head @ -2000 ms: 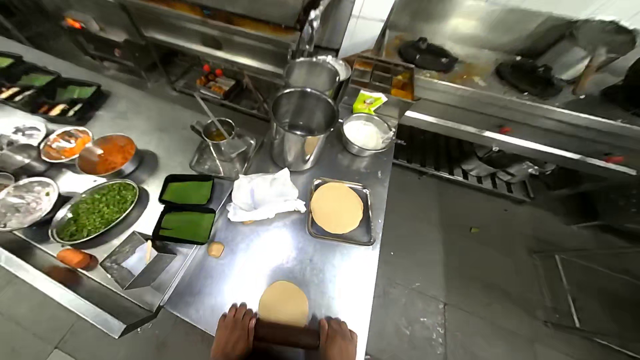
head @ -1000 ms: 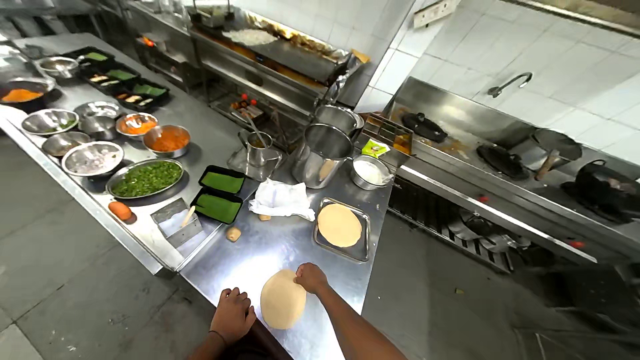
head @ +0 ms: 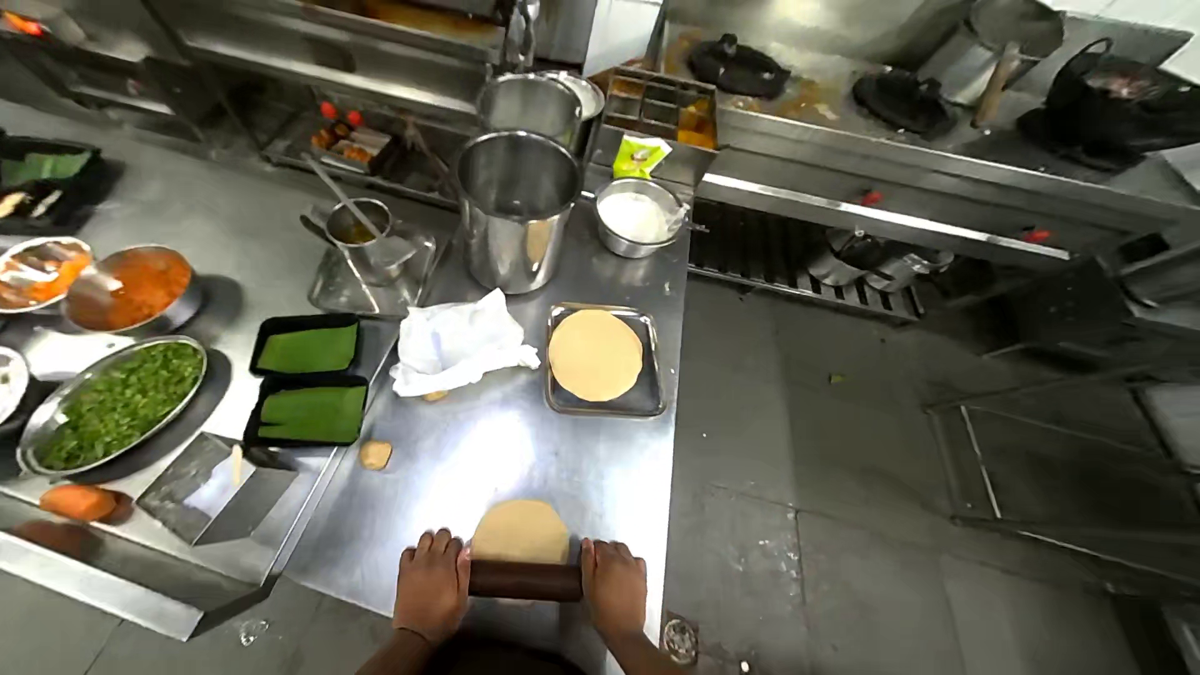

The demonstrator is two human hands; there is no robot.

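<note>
A dark rolling pin (head: 525,581) lies across the near part of a round sheet of dough (head: 521,532) on the steel table. My left hand (head: 432,583) is closed around the pin's left end, and my right hand (head: 614,587) around its right end. A small dough ball (head: 375,456) sits up and to the left, and another (head: 435,396) peeks out from under a crumpled white cloth (head: 459,345). Beyond my right hand, a rolled dough round (head: 595,356) lies on a square metal tray (head: 651,405).
Behind the cloth stand a tall steel pot (head: 518,216) and a bowl of white flour (head: 636,217). Leaf-lined black trays (head: 312,410), an oval dish of chopped greens (head: 122,405), a carrot (head: 78,502) and an angular metal container (head: 218,492) are at left.
My right hand has gone from the dough's edge to the rolling pin's right end. The pin, slanted below the dough one second ago, now lies level across it. The view has tilted down.
</note>
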